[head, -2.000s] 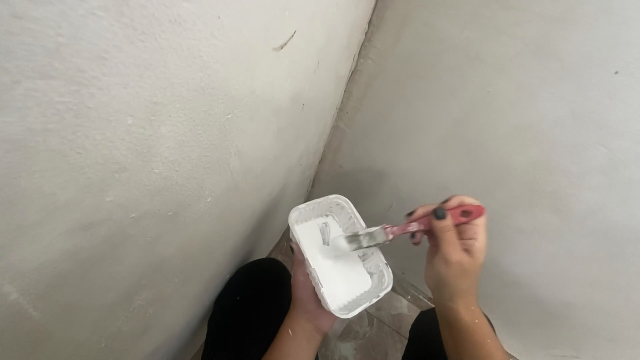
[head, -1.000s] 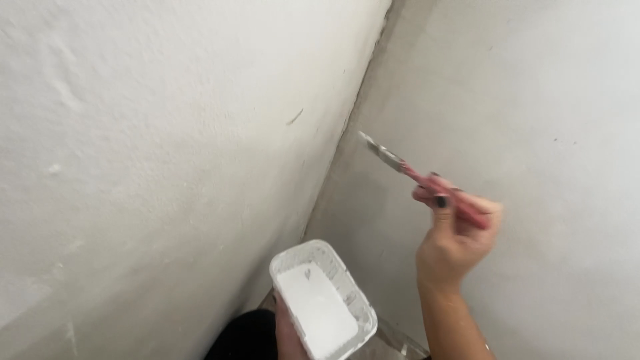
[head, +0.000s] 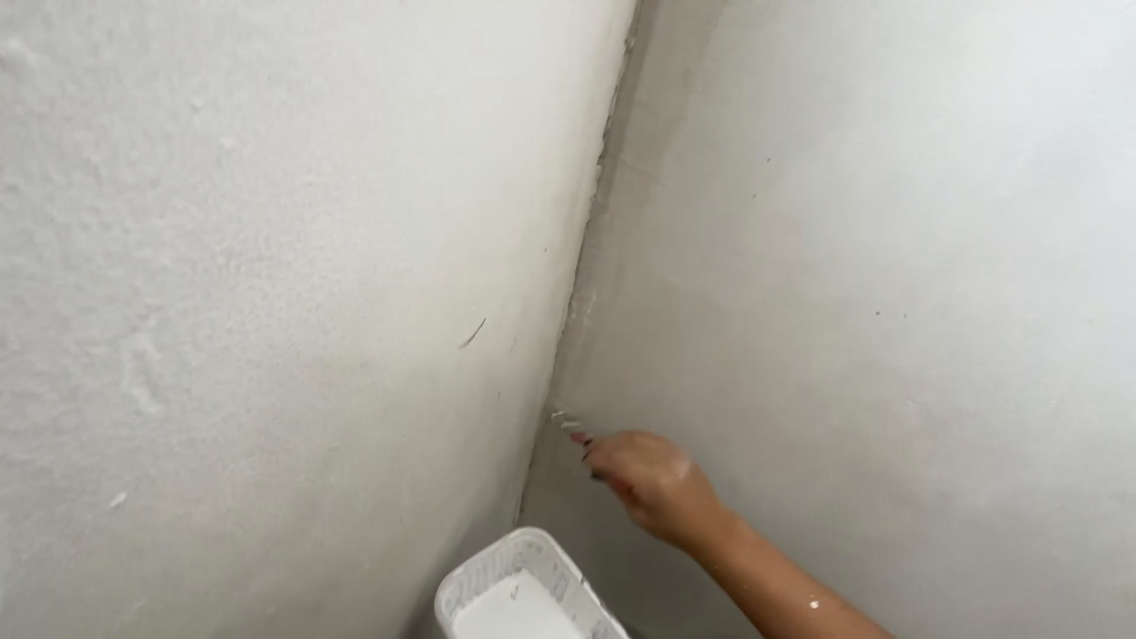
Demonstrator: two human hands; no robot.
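My right hand (head: 652, 484) is closed around the handle of a paintbrush (head: 570, 424), its bristle end at the right-hand wall beside the corner; most of the handle is hidden by my fingers. White paint (head: 519, 612) lies in a white plastic tub (head: 577, 577) at the bottom of the view, below and to the left of that hand. My left hand is out of view. White spots of paint mark my right forearm.
Two walls, a rough white left one (head: 266, 266) and a greyer right one (head: 887, 399), meet at a dark uneven corner line (head: 581, 253). A short dark scratch (head: 474, 333) marks the left wall.
My right hand and the brush were over the tub, with the brush in the paint, and are now at the wall corner. My left hand, seen earlier under the tub, has gone out of view.
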